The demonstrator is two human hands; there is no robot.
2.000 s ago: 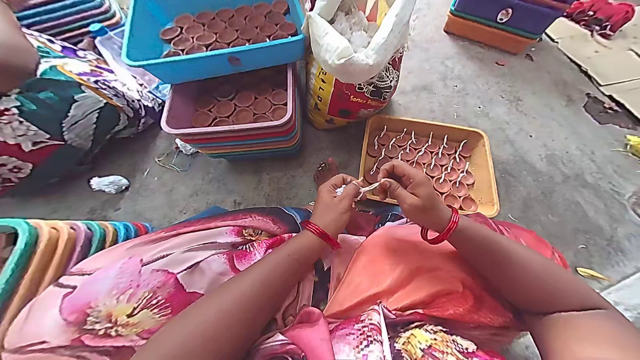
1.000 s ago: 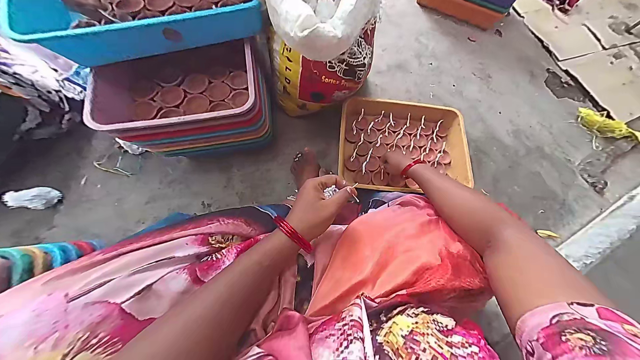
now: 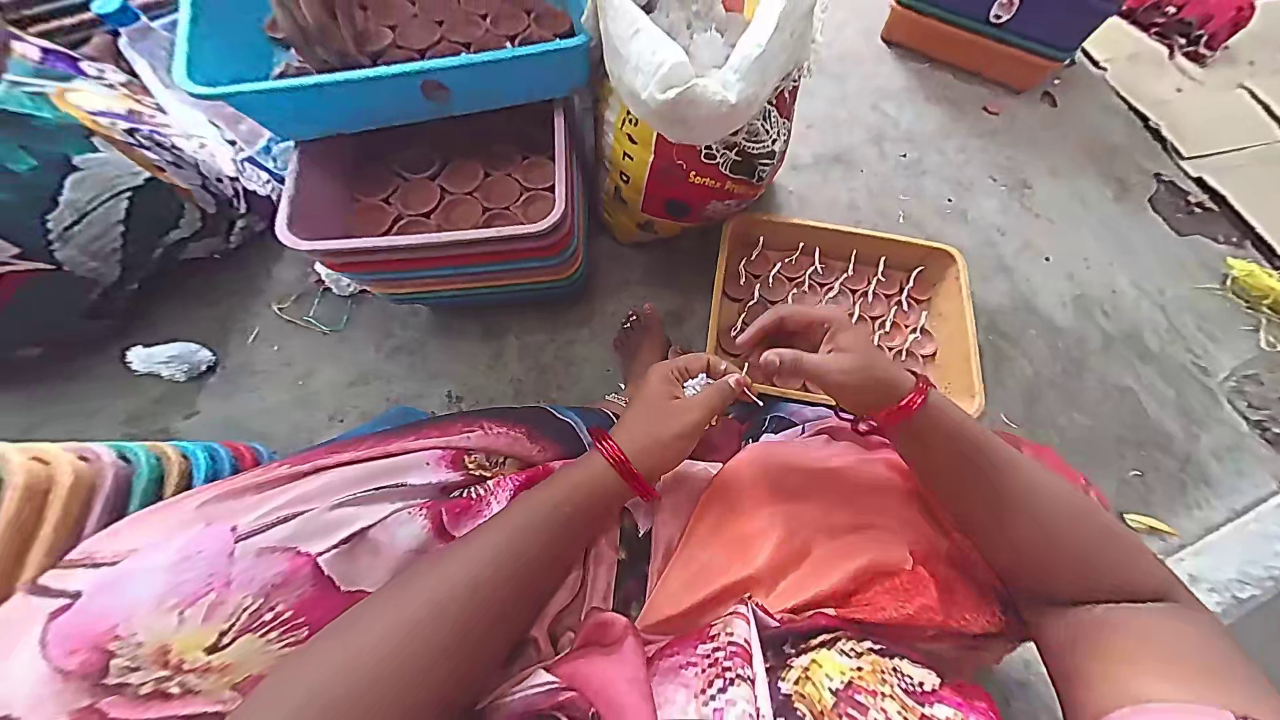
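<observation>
My left hand [image 3: 685, 405] is closed around a small bunch of white cotton wicks [image 3: 697, 384], with the ends of one or two poking out past the thumb. Just right of it, my right hand [image 3: 825, 360] hangs over the near edge of a yellow plastic tray [image 3: 968, 330], fingers apart and curved, with nothing plainly held. Rows of small round clay lamps [image 3: 860, 290] fill much of that tray, many with a white wick lying in them. My right hand hides some of the near lamps.
A blue tray of clay cups [image 3: 385, 95] sits on stacked trays, the pink one [image 3: 430, 243] uppermost; another person's hand reaches into the blue one. A printed sack [image 3: 700, 150] with white fluffy material stands behind the yellow tray. More trays [image 3: 130, 480] are at left; my foot [image 3: 642, 345] is near.
My right hand has drawn back from among the lamps toward my left hand. Another person's hand has appeared at the blue tray.
</observation>
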